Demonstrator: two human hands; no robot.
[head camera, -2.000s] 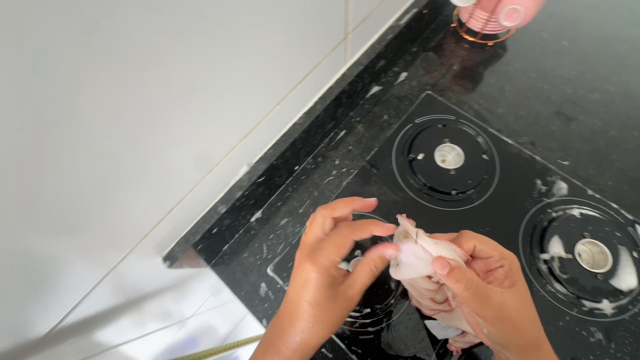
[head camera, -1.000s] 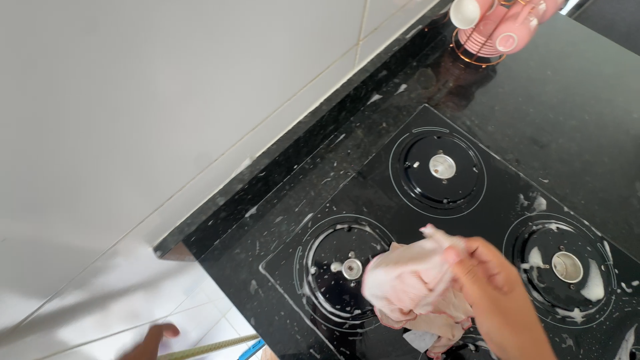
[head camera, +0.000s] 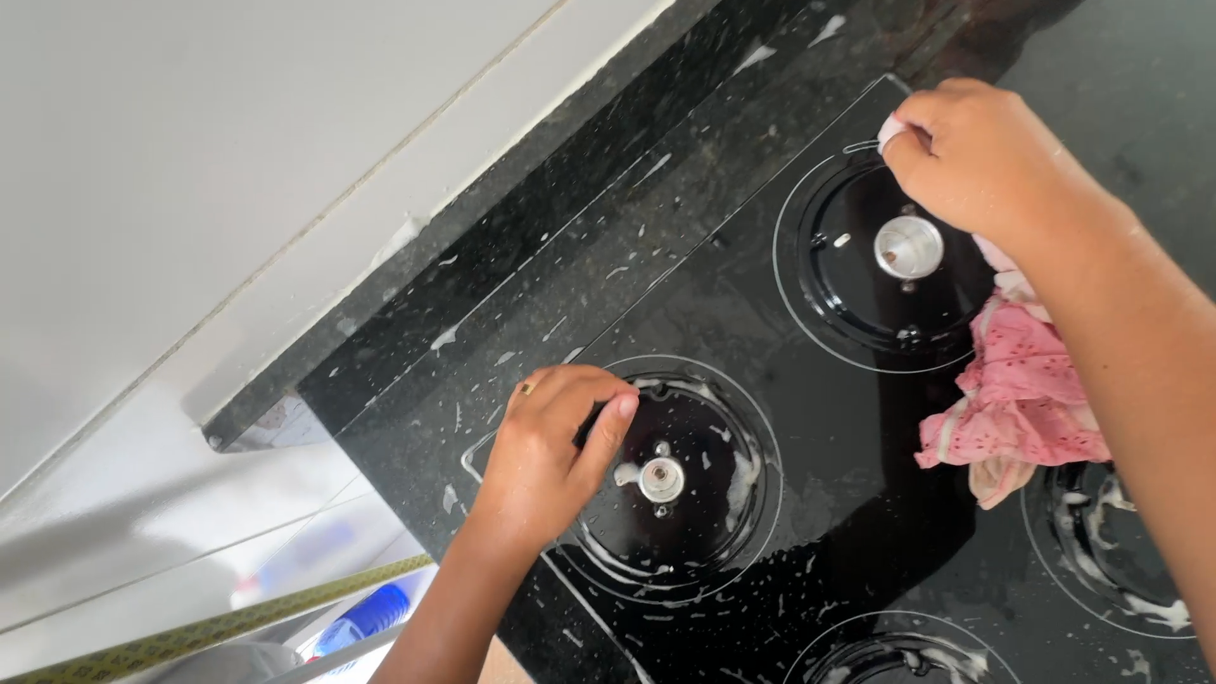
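A black glass gas cooktop (head camera: 722, 313) with silver burner bases is spotted with white suds. My right hand (head camera: 959, 157) pinches a bunched piece of pink cloth (head camera: 1026, 380) at the upper edge of the far burner recess (head camera: 836, 275). The rest of the cloth hangs beneath my wrist and lies on the glass. My left hand (head camera: 560, 446), with a ring on one finger, hovers at or rests on the left rim of the nearer burner recess (head camera: 708, 513); contact cannot be told. Its thumb and fingers are apart, with nothing seen between them.
A dark stone counter (head camera: 513, 332) with foam streaks surrounds the cooktop. Its raised edge (head camera: 456, 228) runs along the white tiled wall (head camera: 190, 142). Below the counter's left end are a yellow patterned strip (head camera: 237, 608) and a blue-capped bottle (head camera: 366, 617). More burner recesses (head camera: 1111, 551) lie at lower right.
The cloth, bunched over the near-left burner a second ago, is now by the far burner with my right hand. My left hand has come up from the lower left to the near burner. The view has shifted closer.
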